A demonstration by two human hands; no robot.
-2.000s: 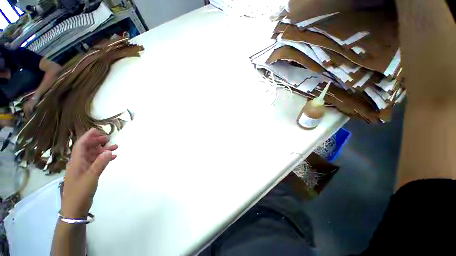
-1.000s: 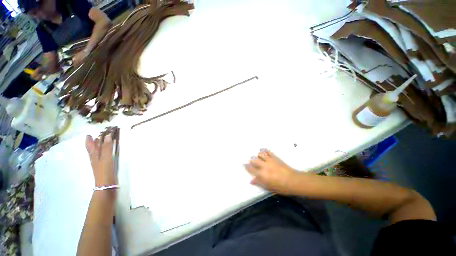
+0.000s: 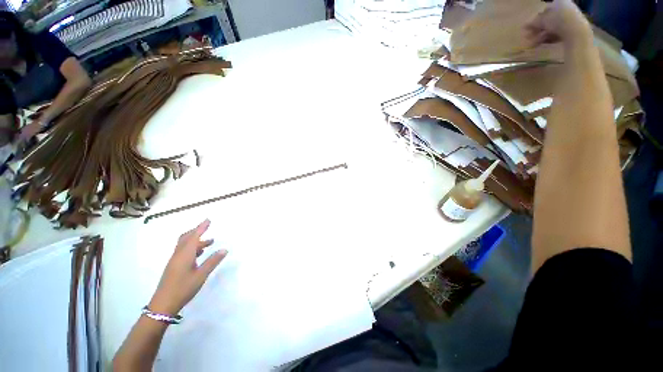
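Note:
A large white-backed panel lies on the white tabletop in front of me; its outline is partly washed out. A thin straight brown edge runs along its far side. My left hand is over the panel's left part, fingers apart, holding nothing. My right hand is at the top of the brown and white panel stack on the right. It is small and blurred against a brown panel; its grip cannot be made out. The amber glue bottle stands near the table's edge with its pale nozzle up.
A fan of brown leather strips lies at far left, near another person's arm. White panels with brown edges lie at lower left. Loose white cord is beside the right stack. A scrap box and blue basket sit below the table edge.
My right hand has moved from the panel's near side up to the right stack. My left hand has moved right, from beside the left panels to over the white panel. The view has shifted.

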